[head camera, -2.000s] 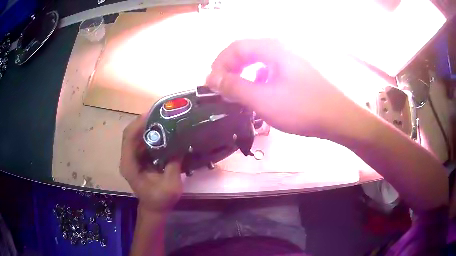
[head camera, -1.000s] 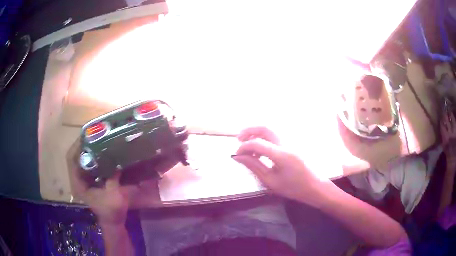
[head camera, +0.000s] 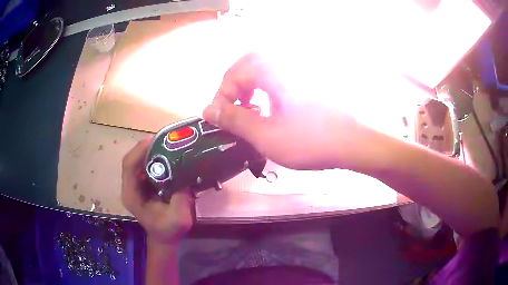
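Observation:
A glossy green car body shell (head camera: 206, 158) is held above the bench, its end with a red-orange tail light (head camera: 181, 134) and a round silver lamp (head camera: 159, 170) towards me. My left hand (head camera: 161, 206) grips its left and lower side. My right hand (head camera: 245, 111) is over the shell's upper edge, with fingertips at the rim beside the tail light. Glare washes out this hand, and I cannot tell whether a small part is between the fingers. The second tail light is hidden behind the right hand.
A brown cardboard pad (head camera: 125, 103) lies behind the shell, with a clear plastic cup (head camera: 102, 40) at its far left. Another shell (head camera: 436, 127) stands at the right. A blue bin (head camera: 92, 250) with shiny parts is below left. Strong white-pink glare covers the back.
The right hand has moved from the bench beside the shell up onto its upper edge. The shell has moved right and turned, so only one tail light shows.

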